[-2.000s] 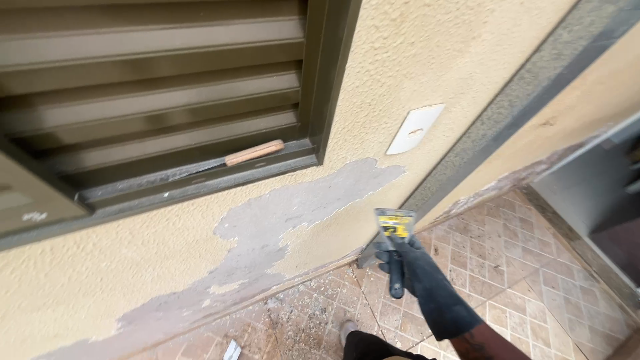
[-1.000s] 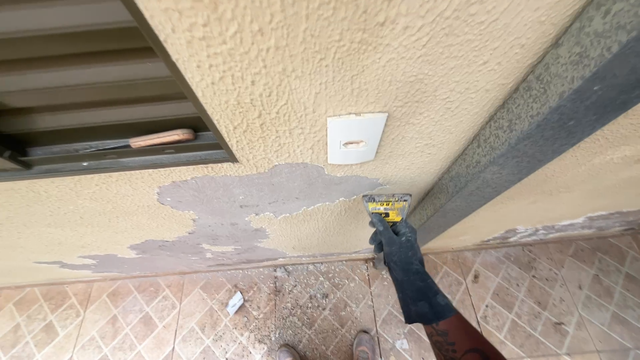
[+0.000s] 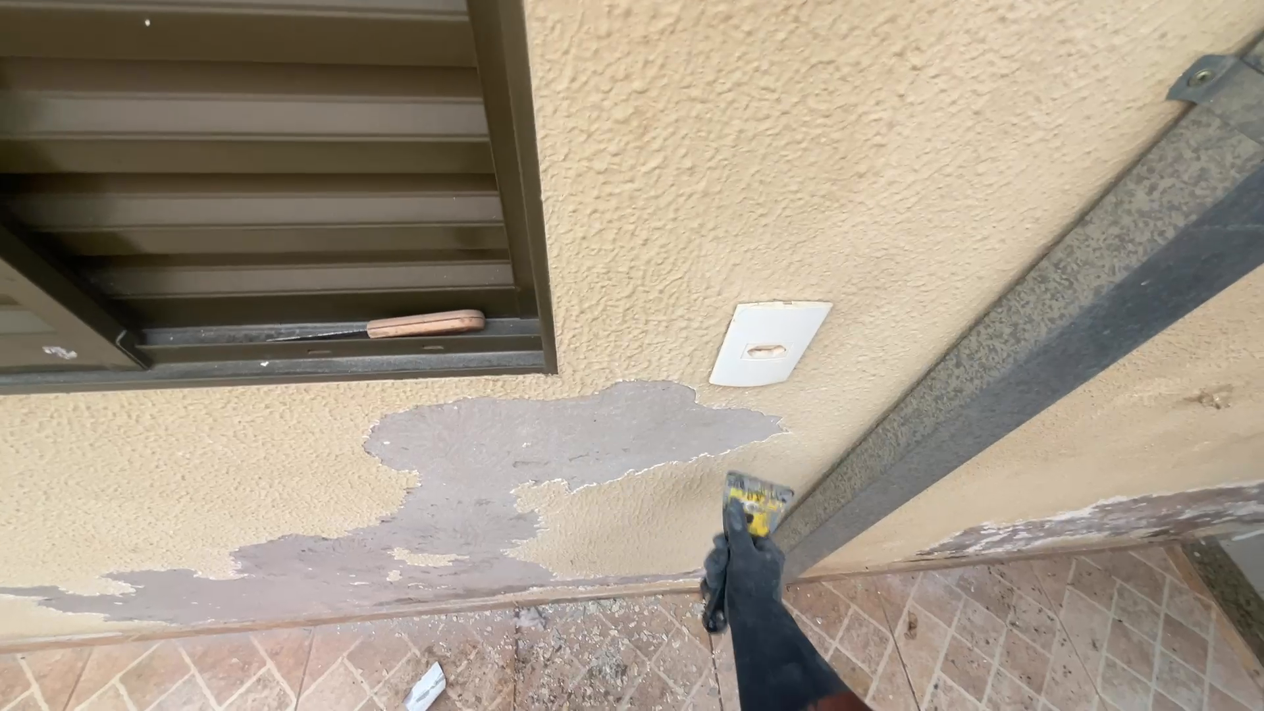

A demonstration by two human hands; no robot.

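My right hand (image 3: 746,573), in a dark glove, is closed around the black handle of a scraper (image 3: 758,499) with a yellow-marked blade. The blade is at the textured yellow wall (image 3: 632,523), left of the metal post's foot; whether it touches cannot be told. Left of it, a grey patch of bared plaster (image 3: 444,484) with ragged paint edges runs down toward the floor. My left hand is out of view. A knife-like tool with a wooden handle (image 3: 427,324) lies on the window's lower frame.
A louvered window (image 3: 296,237) is at upper left and a white wall plate (image 3: 770,346) above the scraper. A metal post (image 3: 987,365) slants along the right. Paint chips (image 3: 612,647) and a white scrap (image 3: 426,687) lie on the floor tiles (image 3: 1047,632).
The view has shifted between frames. The scraper, farther from the wall plate two seconds ago, is now at the wall below it, still in my right hand.
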